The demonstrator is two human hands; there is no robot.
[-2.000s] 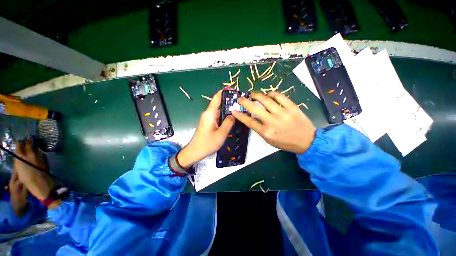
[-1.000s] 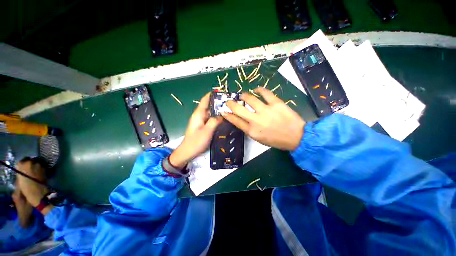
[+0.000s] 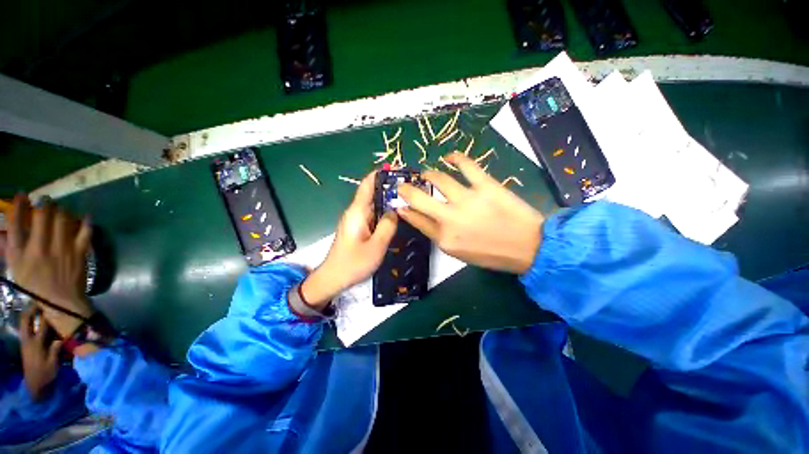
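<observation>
A black phone mid-frame assembly [image 3: 404, 270] lies upright in front of me over a white paper sheet [image 3: 357, 321], its circuit board end away from me. A small red tab [image 3: 386, 167] shows at its far left corner. My left hand [image 3: 357, 244] holds the phone's left edge, thumb on its face just below the board. My right hand [image 3: 479, 217] is over the board end from the right, fingertips on the board. The fingers hide part of the board, and I cannot tell whether they pinch a small part.
Waiting phones lie at left [image 3: 253, 208] and on fanned papers at right [image 3: 568, 142]. Thin tan strips [image 3: 439, 133] are scattered beyond my phone. A pale rail [image 3: 355, 111] borders the belt, which carries several phones. A neighbour's hands [image 3: 53, 257] are at far left.
The neighbour's hand has risen and spread over the yellow-orange tool. My hands stay on the phone, with the right fingertips shifted slightly over the board. The phone beyond the rail at left appears further right.
</observation>
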